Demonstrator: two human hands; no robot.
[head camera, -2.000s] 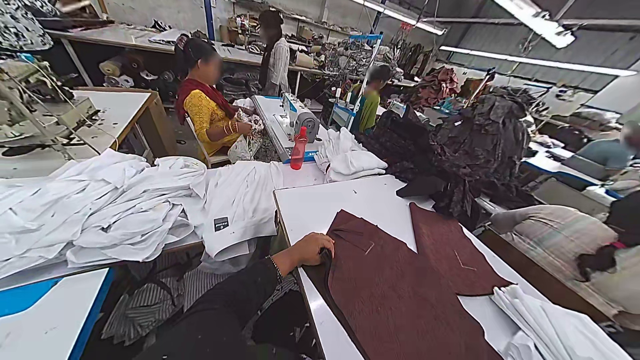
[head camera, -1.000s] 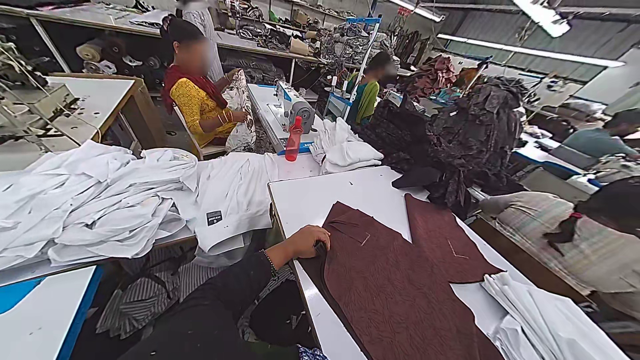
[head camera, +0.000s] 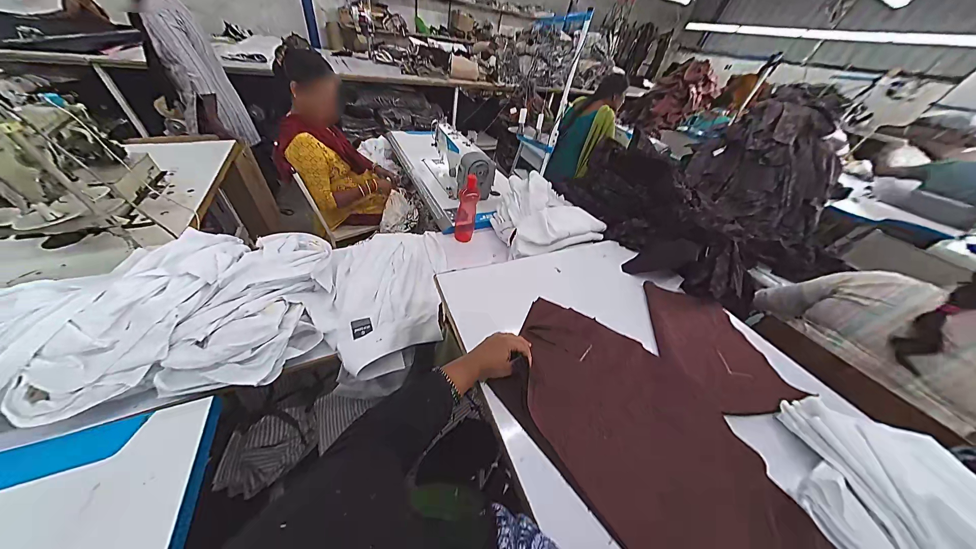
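One hand of mine shows, and by the way the arm comes in from the bottom it looks like my left hand (head camera: 499, 357). Its fingers are curled at the left edge of a dark brown cut fabric piece (head camera: 640, 412), which lies on a white tabletop (head camera: 488, 293); the fingertips are partly hidden, so the hold itself cannot be told. A second brown fabric piece (head camera: 709, 343) lies to the right, and both bear short pale marks. My right hand is out of view.
White garments (head camera: 191, 313) are heaped at left, folded white cloth (head camera: 877, 465) lies at lower right. A red bottle (head camera: 466, 210) stands before a sewing machine (head camera: 465, 160). A dark fabric pile (head camera: 762, 168) sits behind. A seated person (head camera: 328, 168) works at back left; other people are farther off.
The seated person in yellow has lowered the patterned cloth that was held up a second ago. My visible hand stays at the brown fabric's edge.
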